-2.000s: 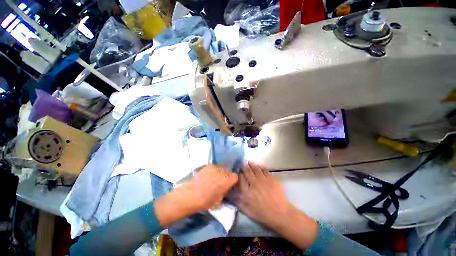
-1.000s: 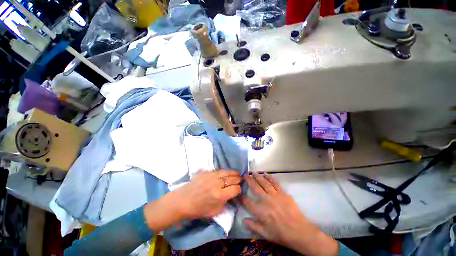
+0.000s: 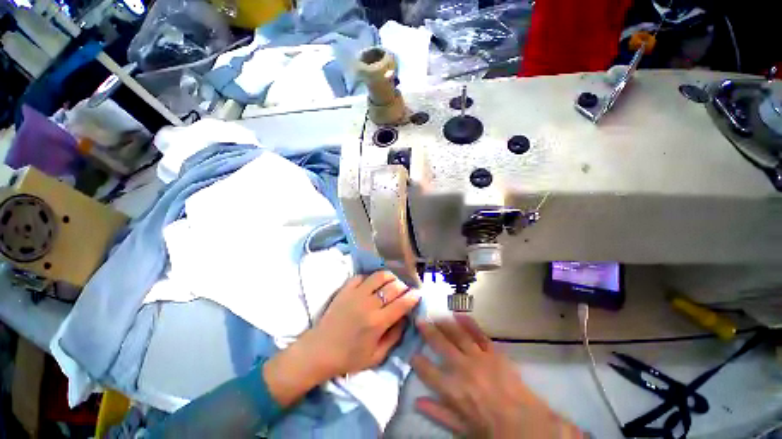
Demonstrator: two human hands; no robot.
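Observation:
Light blue cloth [image 3: 111,257] and white cloth [image 3: 249,231] lie heaped left of the needle, with an edge running under the left end of the sewing machine head [image 3: 592,180]. My left hand [image 3: 364,321], with a ring, presses on the cloth just in front of the needle area, fingers bent together. My right hand [image 3: 476,373] lies flat, fingers apart, beside it at the cloth's right edge; whether cloth is under it is unclear. The needle is hidden behind the machine head and a tension dial [image 3: 484,255].
Right of my hands are a smartphone [image 3: 586,279] with a white cable, a yellow-handled tool [image 3: 703,315] and black scissors [image 3: 656,381]. A second machine [image 3: 64,227] stands far left. More cloth [image 3: 296,69] and clear plastic bags [image 3: 480,39] lie behind.
The view has shifted closer to the machine head. My left hand has moved nearer the needle area, and the cloth edge with it. My right hand's fingers are more spread.

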